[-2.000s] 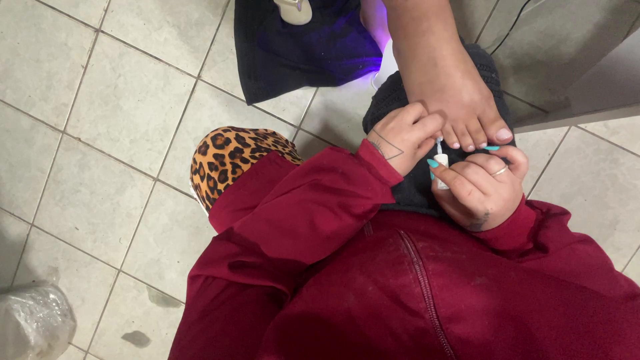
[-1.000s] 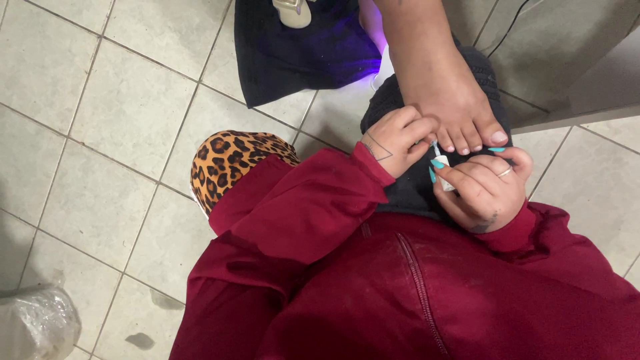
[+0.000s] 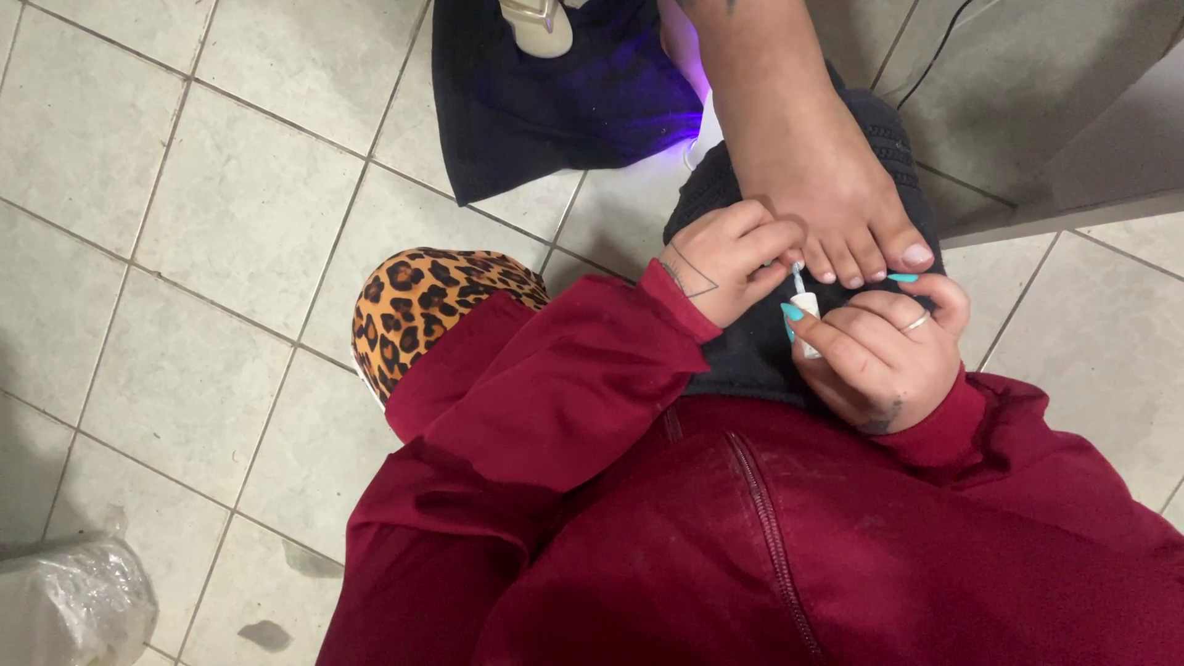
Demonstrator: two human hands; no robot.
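A person's bare foot (image 3: pixel 823 176) rests on a dark towel (image 3: pixel 745 356) over my lap, toes toward me. Between thumb and fingers, my right hand (image 3: pixel 883 356) holds the white cap of a nail polish brush (image 3: pixel 807 319). The brush tip is at the smallest toe. My left hand (image 3: pixel 731 259) is at that same toe, its fingertips bent against it; whether they pinch the toe is hard to tell. The larger toes have pale, glossy nails. The right little finger is stretched out close below the big toe.
Beyond the foot, a purple light glows beside a white device (image 3: pixel 708 134) and a black cloth (image 3: pixel 555 102). A light sandal (image 3: pixel 544 28) lies on that cloth. A grey furniture panel (image 3: pixel 1082 208) stands at right, near a thin black cable (image 3: pixel 934 55). A clear plastic bag (image 3: pixel 79 597) sits lower left.
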